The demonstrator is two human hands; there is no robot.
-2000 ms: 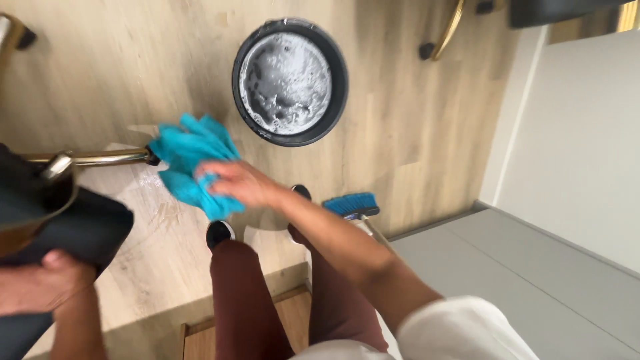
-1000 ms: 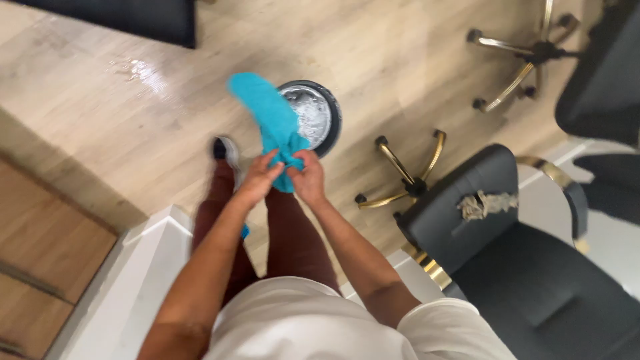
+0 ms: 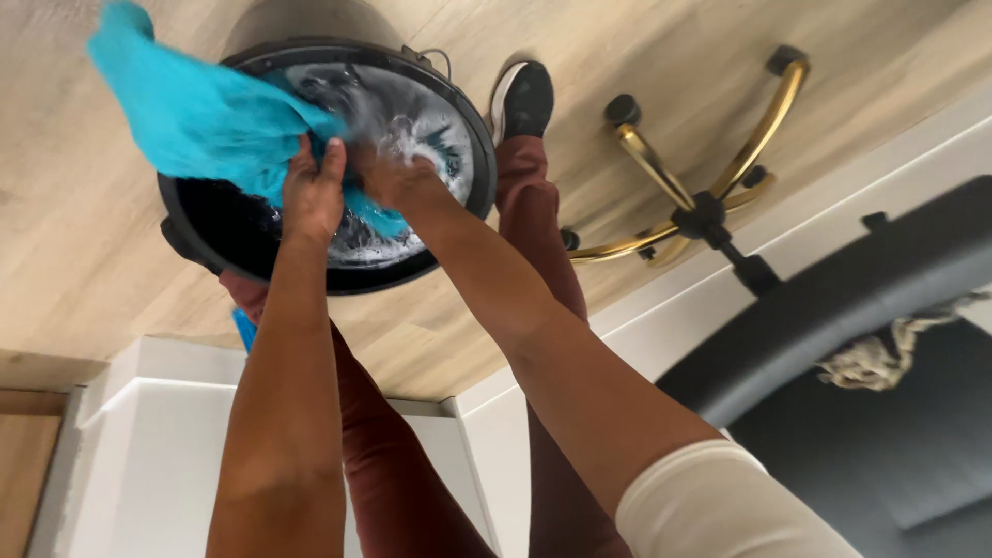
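A black bucket (image 3: 482, 174) of sudsy water stands on the wood-look floor at the upper left of centre. My left hand (image 3: 314, 186) is over the bucket, gripping a turquoise cloth (image 3: 209, 116) that spreads leftward past the bucket's rim. Part of the same cloth hangs down toward the suds between my hands. My right hand (image 3: 399, 174) is at the soapy water, blurred, with its fingers partly hidden by splashing foam; whether it grips the cloth cannot be told.
My shoe (image 3: 523, 101) is just right of the bucket. A gold chair base (image 3: 697, 213) with black casters and a black padded chair (image 3: 860, 287) holding a crumpled beige cloth (image 3: 868, 364) are at right. Something blue (image 3: 245, 329) lies low beside my left forearm. White panels (image 3: 182, 442) stand below.
Both hands have moved from holding the bunched cloth at the bucket's edge to over the bucket, the right one down at the suds. The view has come closer to the bucket.
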